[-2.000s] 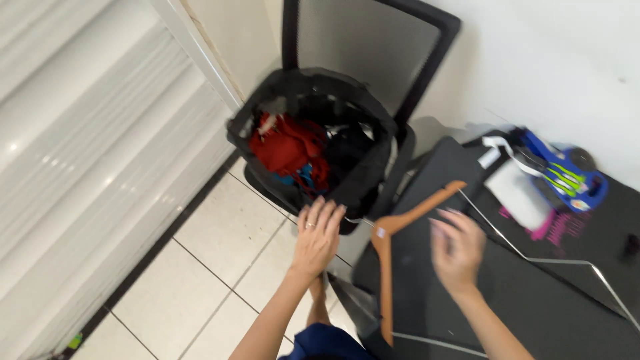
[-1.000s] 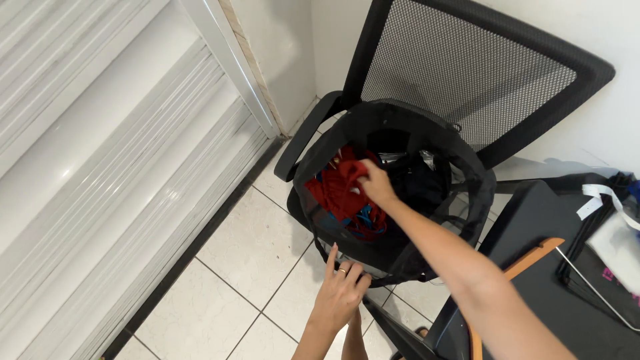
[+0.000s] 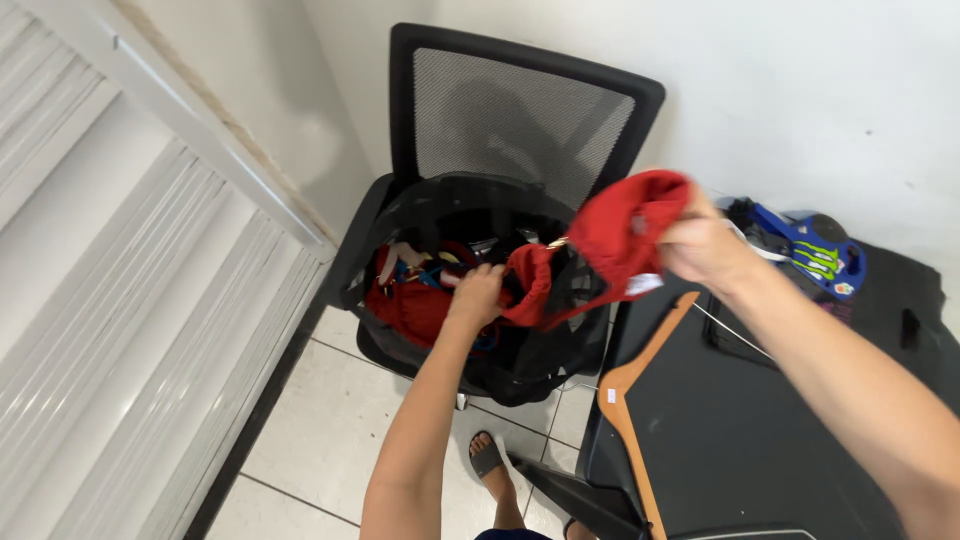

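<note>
My right hand [image 3: 701, 244] grips one end of a red cloth garment [image 3: 630, 225] with a white tag and lifts it above the right side of a black mesh basket [image 3: 480, 379]. The garment's lower part hangs down to the basket, where my left hand [image 3: 478, 296] is on red fabric; its fingertips are partly hidden, so its hold is unclear. More red cloth [image 3: 412, 311] and pieces with blue and yellow parts lie inside. A wooden clothes hanger [image 3: 637, 431] lies at the near left edge of the black table.
The basket stands on a black chair with a mesh backrest [image 3: 517, 120]. On the black table [image 3: 720, 442] lie a blue object with green markings [image 3: 817, 255] and thin metal wire. A white slatted panel [image 3: 135, 300] is at left, walls behind.
My right hand has come up out of the basket to the right, raising the red garment. My left hand has moved from the basket's near rim to the cloth inside.
</note>
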